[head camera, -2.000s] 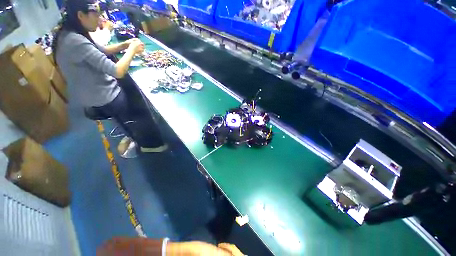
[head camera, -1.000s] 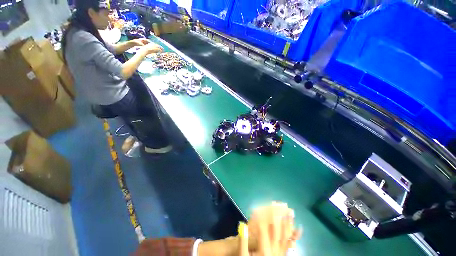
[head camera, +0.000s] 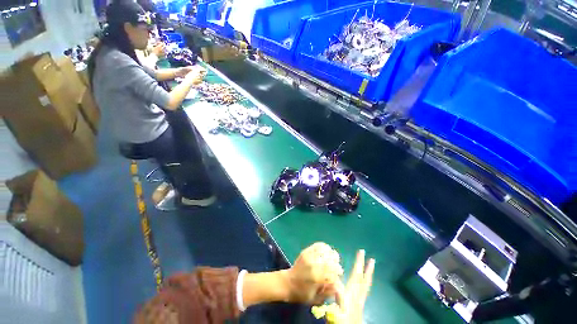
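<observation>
My left hand (head camera: 316, 273), with a brown sleeve and a white band at the wrist, comes in from the lower left. Its fingers are curled against my right hand; what they hold, if anything, is hidden. My right hand (head camera: 357, 288) is partly cut off by the bottom edge, its visible fingers straight and raised. A small yellow piece (head camera: 325, 311) shows low between the hands, touching the right one; whether it is worn or held is unclear. Beyond them, a pile of black wired round units (head camera: 316, 187) with pale faces lies on the green bench (head camera: 243, 166).
A grey-white feeder box (head camera: 471, 262) stands at the right, beside a black tool arm (head camera: 528, 297). Blue bins (head camera: 500, 120) hang above the dark conveyor. Silver-white parts (head camera: 240, 120) lie farther up the bench by a seated person (head camera: 136, 95). Cartons (head camera: 47, 218) stand left.
My left hand has moved up from the bottom edge, and its fingers are now curled. My right hand's raised fingers now show clearly beside it. The yellow piece, earlier at the bench edge, is between them.
</observation>
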